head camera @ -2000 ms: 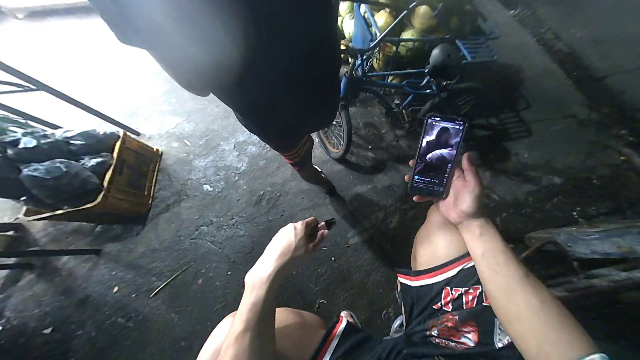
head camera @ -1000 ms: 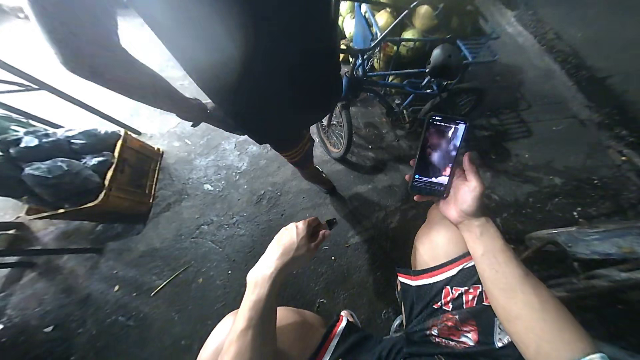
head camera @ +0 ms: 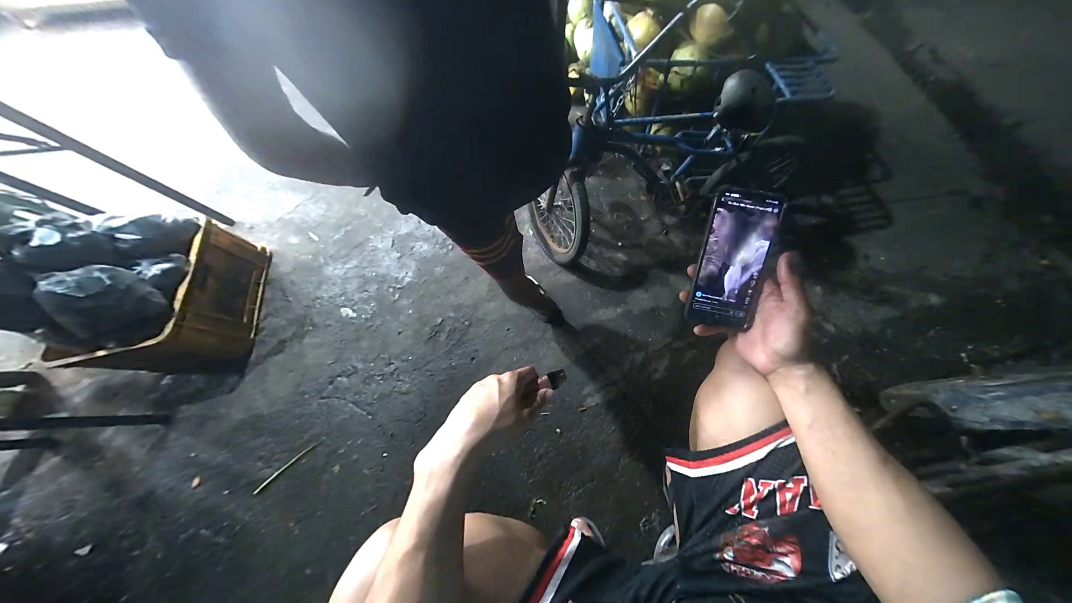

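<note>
My right hand (head camera: 779,314) holds a smartphone (head camera: 737,260) upright above my knee, its lit screen facing me with a dark, purplish picture on it. Low in the middle of the view, my left hand (head camera: 502,398) is closed around a small dark object (head camera: 555,379), whose end sticks out past the fingers; what it is I cannot tell. Both forearms rest near my thighs, over black shorts (head camera: 745,502) with red and white trim.
A person in dark clothes (head camera: 452,109) stands close in front. Behind is a blue cargo tricycle (head camera: 662,126) loaded with green coconuts (head camera: 691,67). At left a yellow plastic crate (head camera: 226,285) holds dark plastic bags (head camera: 100,301). A thin stick (head camera: 286,467) lies on the wet floor.
The person in front has shifted, and the arm seen hanging a second ago is now bent against the body. The picture on the phone screen has changed. My hands have stayed in place.
</note>
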